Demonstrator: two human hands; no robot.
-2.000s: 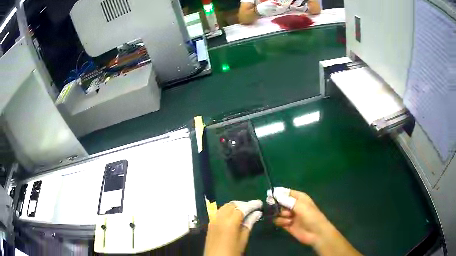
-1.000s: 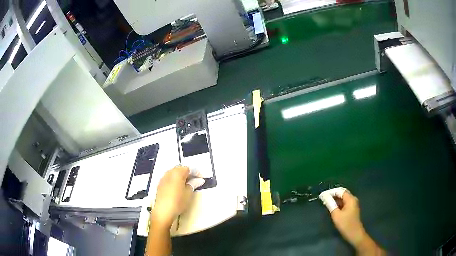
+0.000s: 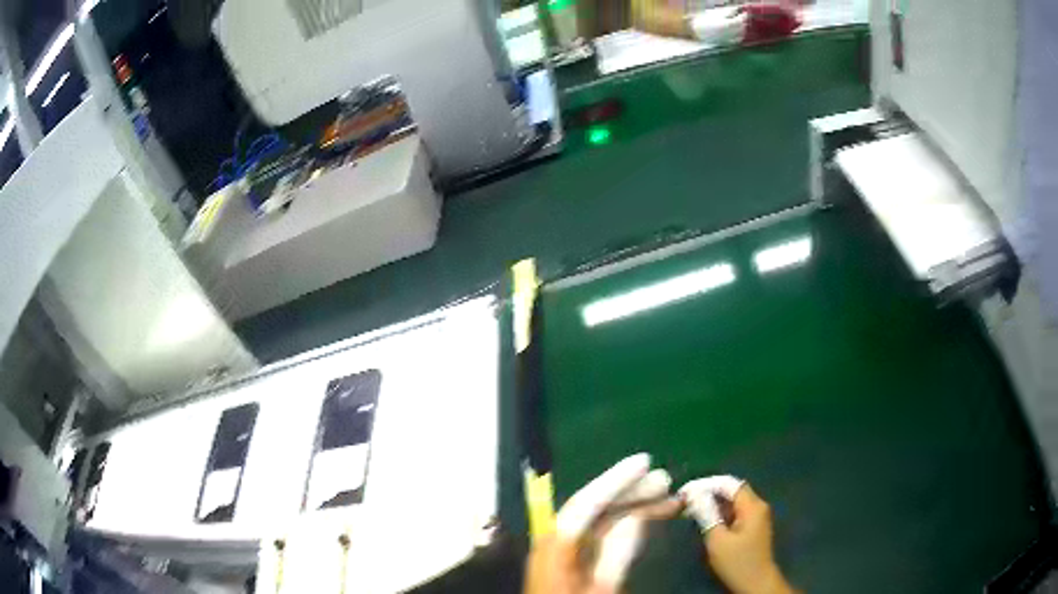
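Dark phone-sized panels with pale lower areas lie spaced apart on the white conveyor belt point(image 3: 424, 395). The nearest panel point(image 3: 346, 424) is right of a second panel point(image 3: 229, 464), and a third is partly seen at the far left. My left hand point(image 3: 609, 522), with white finger cots, is over the green mat's front edge beside the lower yellow tape point(image 3: 540, 501). It is blurred, fingers apart, with no held thing visible. My right hand point(image 3: 731, 528) is just right of it, its cotted fingertips bent together close to the left fingers. Whether it pinches something small is too blurred to tell.
The glossy green mat point(image 3: 743, 371) reflects light bars. A short outfeed conveyor point(image 3: 917, 197) sticks out of the cabinet at right. A pale box with wires point(image 3: 337, 238) stands beyond the belt. A person's white-gloved hand point(image 3: 717, 26) is by a red cloth point(image 3: 772, 21) at the top.
My left hand has let go of the panel on the belt and moved right, beside my right hand. The belt's panels sit farther left along it. The camera view has shifted.
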